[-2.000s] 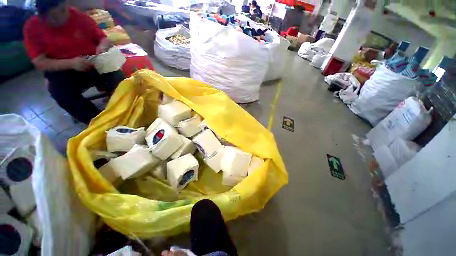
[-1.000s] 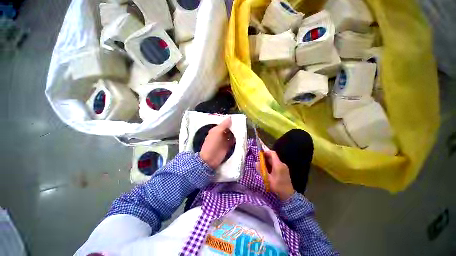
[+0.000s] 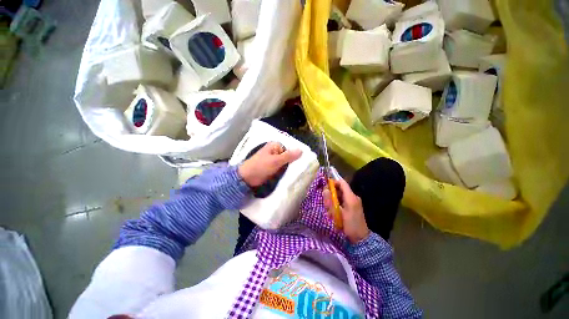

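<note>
A cream fabric block [image 3: 288, 190] is tilted over my lap, its face with the dark round emblem turned to the upper left. My left hand [image 3: 265, 165] grips it with fingers over the emblem, partly hiding it. My right hand [image 3: 347, 209] holds scissors [image 3: 335, 202] with orange handles, beside the block's right side. The slim blades point up and away from me, near the block. Whether the blades are apart is hard to tell.
A white sack [image 3: 262, 93] holding several emblem blocks stands ahead on the left. A yellow sack [image 3: 374, 152] with similar blocks stands ahead on the right. My dark-clad knee [image 3: 379, 180] is beside the yellow sack. White material [image 3: 22, 274] lies at the lower left edge.
The view has turned from the room down to my lap. Since one second ago, the block has tilted, showing more of its right side. The block on the floor is now mostly covered by my left arm.
</note>
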